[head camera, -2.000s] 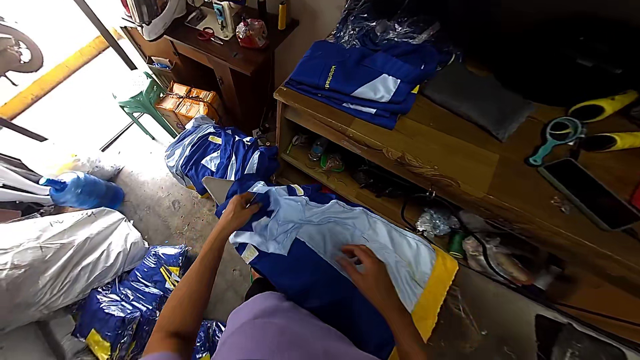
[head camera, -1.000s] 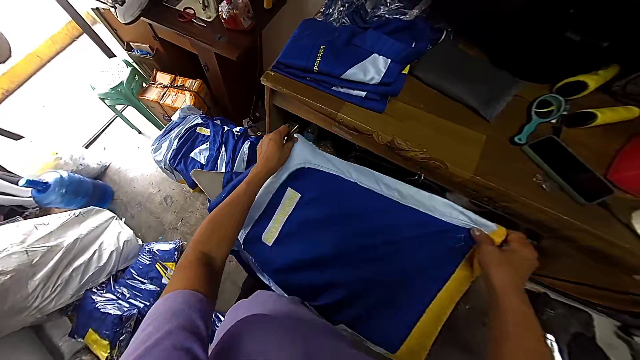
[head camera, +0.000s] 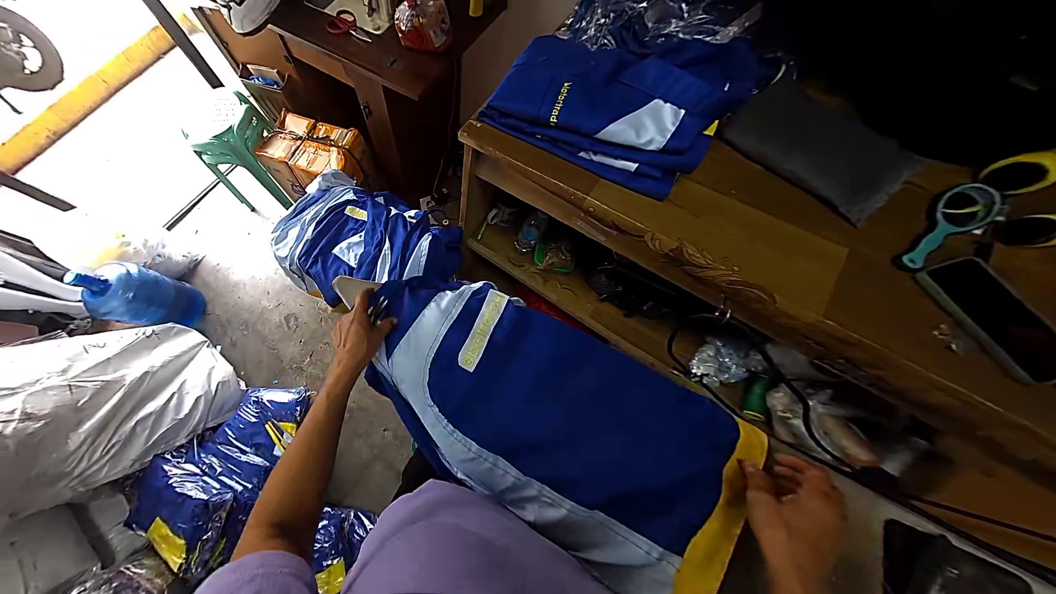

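A blue shirt (head camera: 577, 421) with light blue side panels, a yellow hem and a lettered patch lies spread in front of me. At its upper left end my left hand (head camera: 363, 330) has its fingers closed on the fabric, with a dark metal tool, partly hidden, in the same hand. My right hand (head camera: 788, 503) is at the yellow hem, thumb and forefinger at its edge; how firmly it pinches cannot be seen. Under the shirt's upper end a pale board corner (head camera: 355, 289) sticks out. Beyond it is a bundle of blue garments (head camera: 363, 239).
Folded blue garments (head camera: 610, 107) lie on the wooden cabinet (head camera: 767, 239), with a phone (head camera: 994, 318) and a teal-handled magnifier (head camera: 957, 214) at right. Plastic-wrapped garments (head camera: 198, 495), a white sack (head camera: 107, 404) and a blue water jug (head camera: 144, 293) stand at left. A cable hangs along the cabinet.
The shirt was rumpled, then stretched between both hands with one patch showing; now it lies flatter, turned, light panel toward me. My left hand has moved away from the cabinet edge.
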